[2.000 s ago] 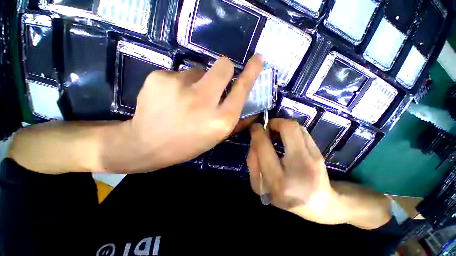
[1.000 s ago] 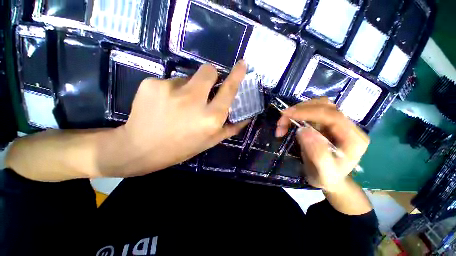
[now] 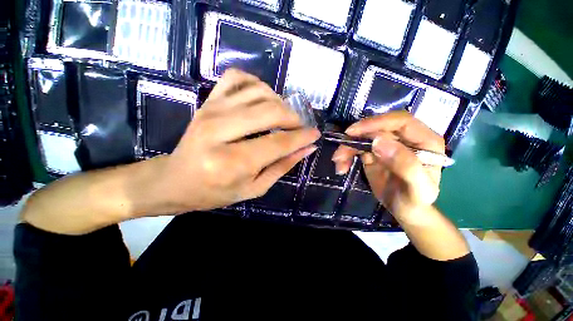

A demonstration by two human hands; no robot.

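Observation:
My left hand is over the black blister tray, holding a small translucent, ribbed sheet, mostly hidden behind its fingers. My right hand holds a slim tool, perhaps tweezers, like a pencil. Its dark tip reaches left to my left fingertips; its pale end points right. Whether the tip touches the sheet cannot be told. Housings with a dark window and a white block lie in the tray pockets, one just above my left hand.
Small dark ridged bundles lie on the green surface at right. Dark stacked trays stand at the far left. A brown cardboard edge shows at lower right. Something red is at the lower left corner.
My left fingers have closed over the ribbed sheet, which was more exposed before. The tool was near upright, then slanted, and now lies almost level. The tray has shifted left in view.

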